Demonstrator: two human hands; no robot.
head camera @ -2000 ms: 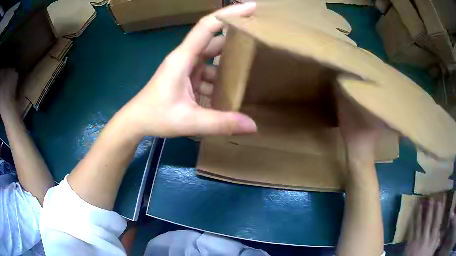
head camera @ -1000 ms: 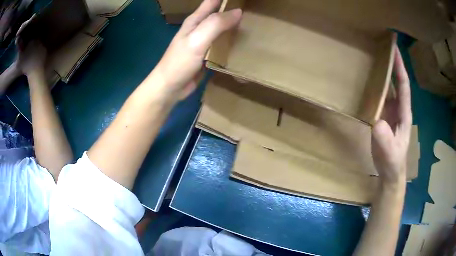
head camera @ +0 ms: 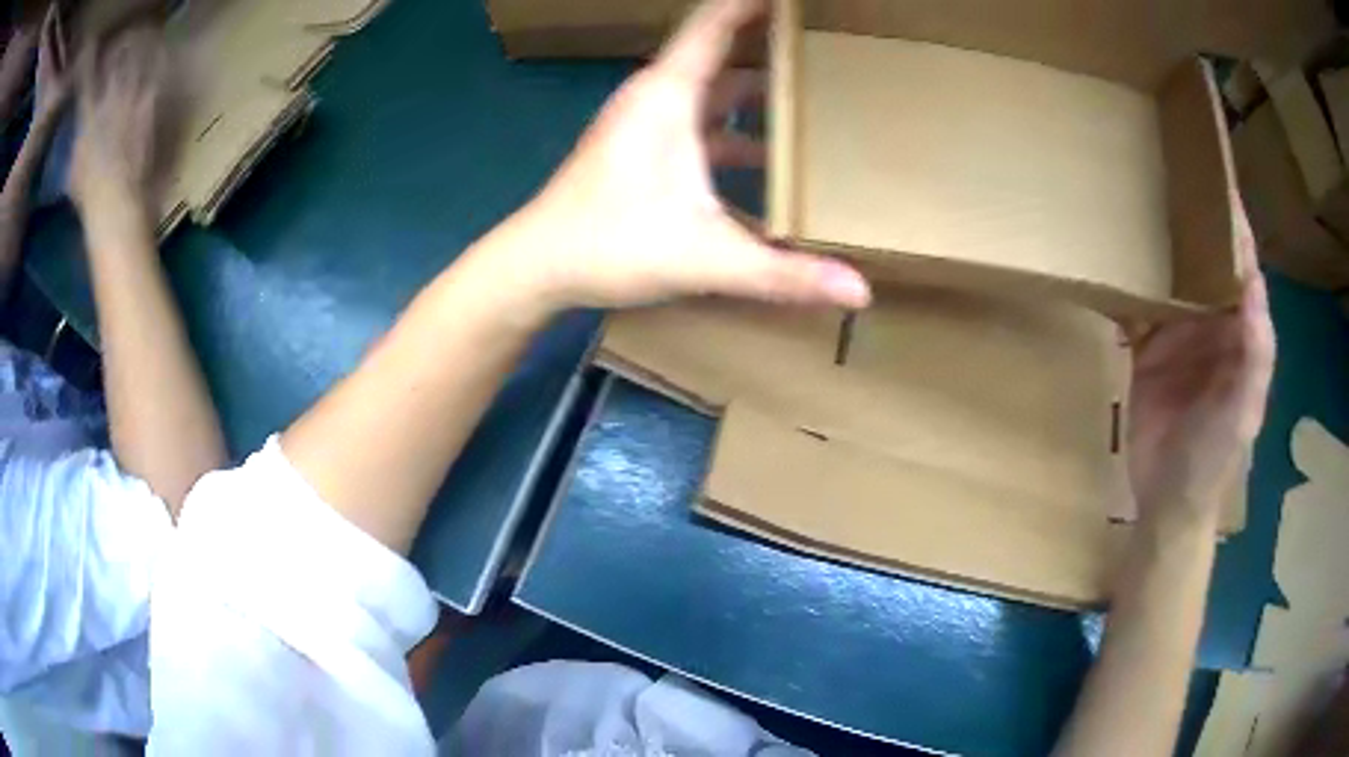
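A folded box [head camera: 976, 163] with its end walls standing is held above a stack of flat die-cut blanks [head camera: 947, 459]. Its open tray faces me, and the top of the box is cut off by the picture's upper edge. My left hand [head camera: 666, 192] is at the box's left end wall, thumb along the lower edge, fingers partly hidden behind the wall. My right hand [head camera: 1195, 392] holds the lower right corner from below and outside. Slots show in the top blank.
A person's arm [head camera: 141, 340] and blurred hand are over another stack of blanks [head camera: 252, 119] at the upper left. A folded box [head camera: 570, 30] is at the top. Cardboard pieces [head camera: 1302, 163] and a blank [head camera: 1302, 592] lie at the right. A gap separates the green tables.
The box has tilted from a strongly angled hold to nearly level, its tray now facing me. It has moved right since one second ago. The neighbour's hand has moved over their stack.
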